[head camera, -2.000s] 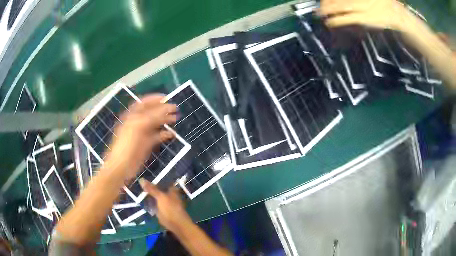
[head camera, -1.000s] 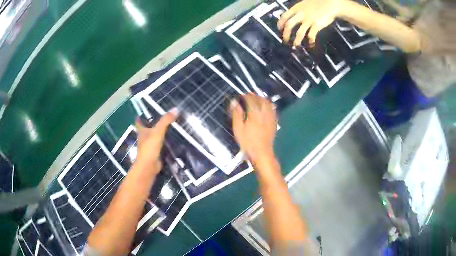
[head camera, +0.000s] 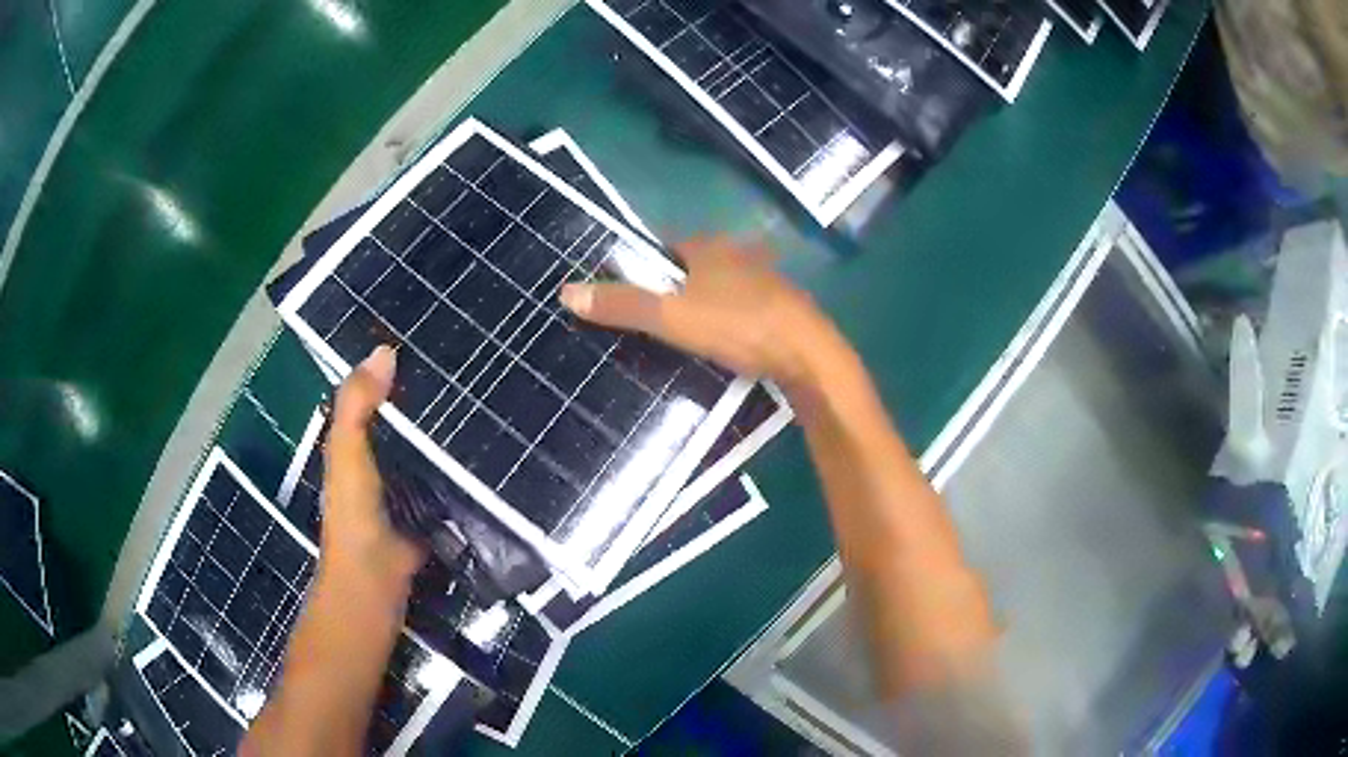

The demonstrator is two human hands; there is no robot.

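Observation:
A solar panel (head camera: 488, 340) with its black cells facing up lies tilted across a loose stack of panels on the green table (head camera: 710, 606). My left hand (head camera: 367, 488) is at its lower left edge, with the thumb on the face and the fingers hidden beneath. My right hand (head camera: 717, 311) is slightly blurred at its right edge, with the thumb over the cells. Both hands hold the panel. Edges of other panels, and dark material that I cannot make out, show under it.
More panels (head camera: 747, 89) overlap at the top and another panel (head camera: 229, 592) lies at the lower left. The panel tester (head camera: 1035, 518) stands at the lower right, with a pale box-shaped device (head camera: 1301, 399) beyond it. Part of a person (head camera: 1294, 74) shows at the top right.
The held panel looks larger and sits further left in view. My right hand has shifted to its upper right edge. The other person's hand and forearm have left the view.

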